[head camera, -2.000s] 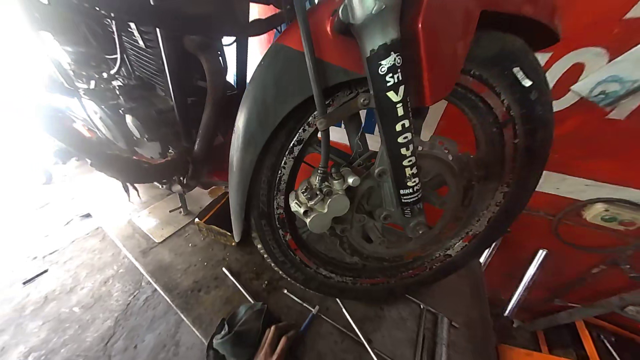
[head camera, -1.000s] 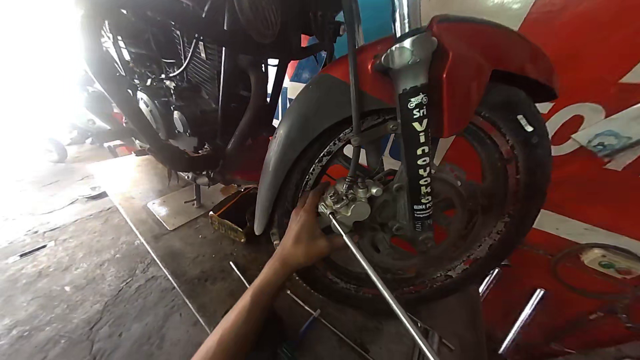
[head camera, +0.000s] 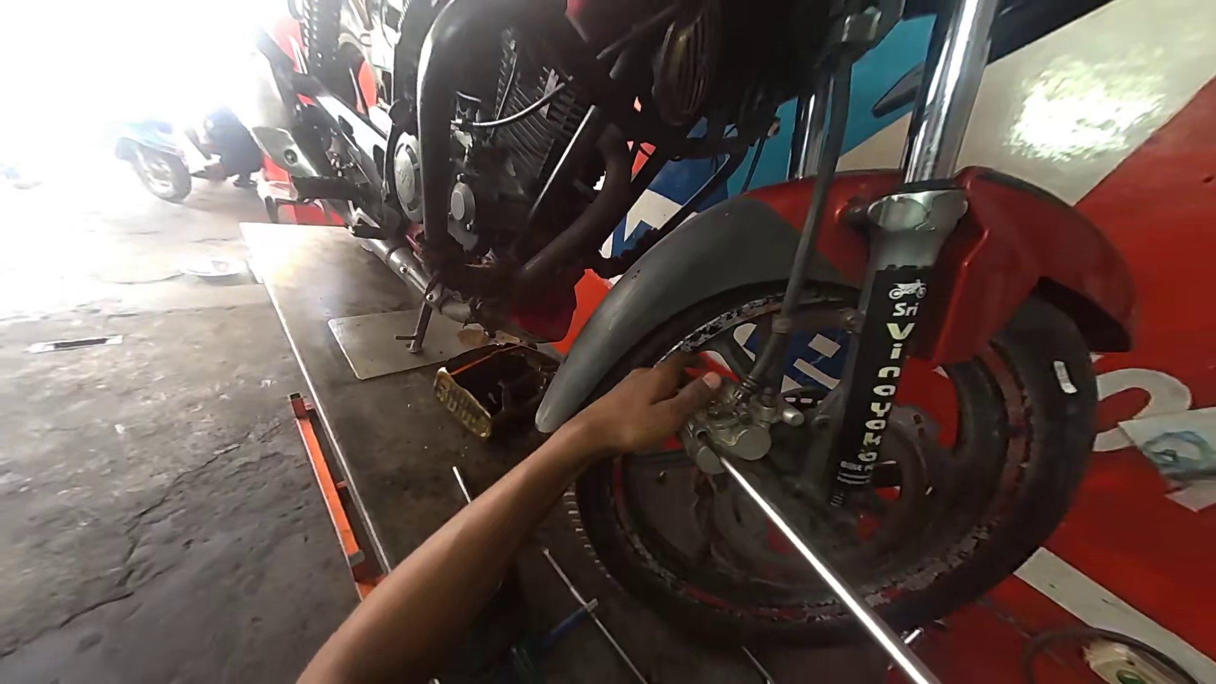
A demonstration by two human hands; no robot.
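My left hand (head camera: 655,404) reaches in from the bottom left and grips the upper left side of the silver brake caliper (head camera: 741,437), thumb on top, fingers partly hidden behind it. The caliper sits at the motorcycle's front wheel (head camera: 1026,475), left of the fork leg (head camera: 879,380). A long shiny metal rod (head camera: 817,560) meets the caliper's lower edge and runs down to the bottom right, out of the frame. My right hand is not in view. A brake hose (head camera: 807,256) rises from the caliper past the red front mudguard (head camera: 1007,237).
Several rods (head camera: 594,617) lie on the platform below the wheel. An open box with a yellow end (head camera: 463,404) stands left of the mudguard's tip, near the motorcycle's stand (head camera: 419,328). An orange bar (head camera: 328,484) runs along the platform edge. A painted wall (head camera: 1149,513) is behind the wheel.
Two seconds ago a hand was low near the rods on the platform; then my left hand came up to the caliper, with the long rod against it. The view has shifted.
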